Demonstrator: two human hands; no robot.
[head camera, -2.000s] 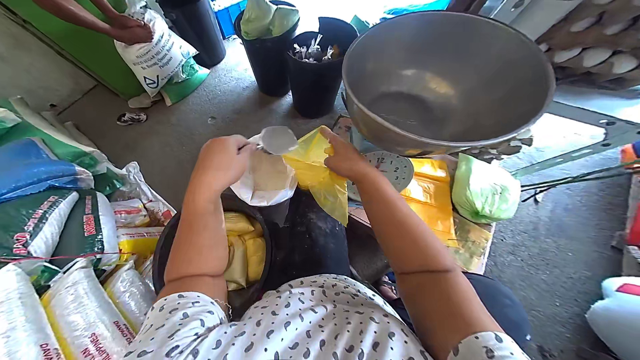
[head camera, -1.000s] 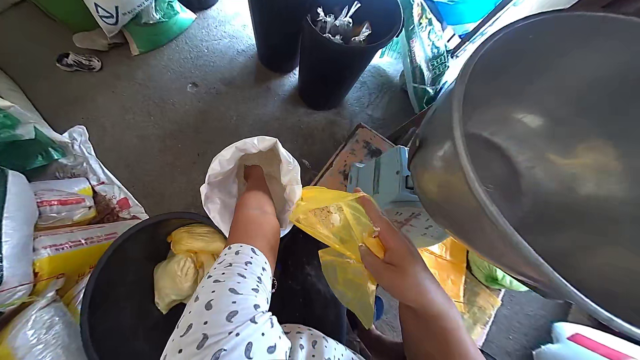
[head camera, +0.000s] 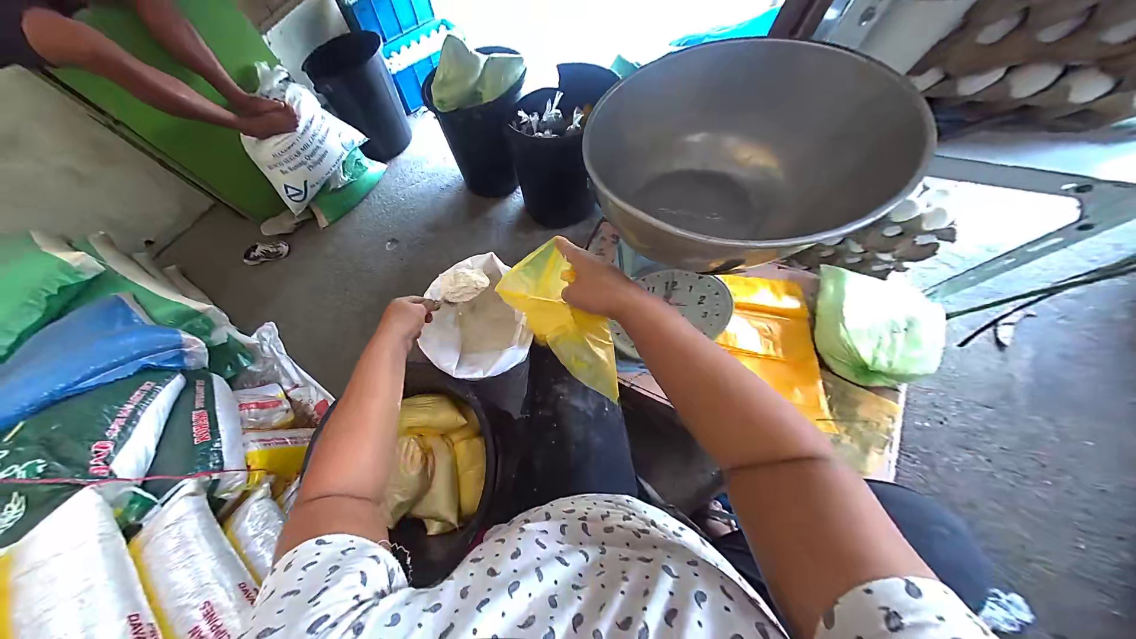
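My left hand (head camera: 411, 318) grips the handle of a scoop (head camera: 463, 284) heaped with off-white powder. The scoop is over the open mouth of a white sack (head camera: 479, 355) holding more powder. My right hand (head camera: 596, 282) holds a yellow plastic bag (head camera: 559, 319) by its rim, just right of the scoop; what the bag holds is hidden. Behind my right forearm is a dial scale (head camera: 701, 302), and a large metal bowl (head camera: 754, 142) rests above it. Filled yellow bags (head camera: 435, 470) lie in a black tub (head camera: 488, 444) beside my left forearm.
Flat yellow bags (head camera: 772, 342) and a light-green plastic bundle (head camera: 879, 328) lie right of the scale. Black bins (head camera: 479, 142) stand ahead. Filled sacks (head camera: 80, 568) are stacked at left. At upper left, another person's hands (head camera: 266, 117) hold a white printed sack (head camera: 306, 160).
My left hand was down inside the white sack one second ago; now it is raised with a heaped scoop. The view has swung back to a wider look at the room.
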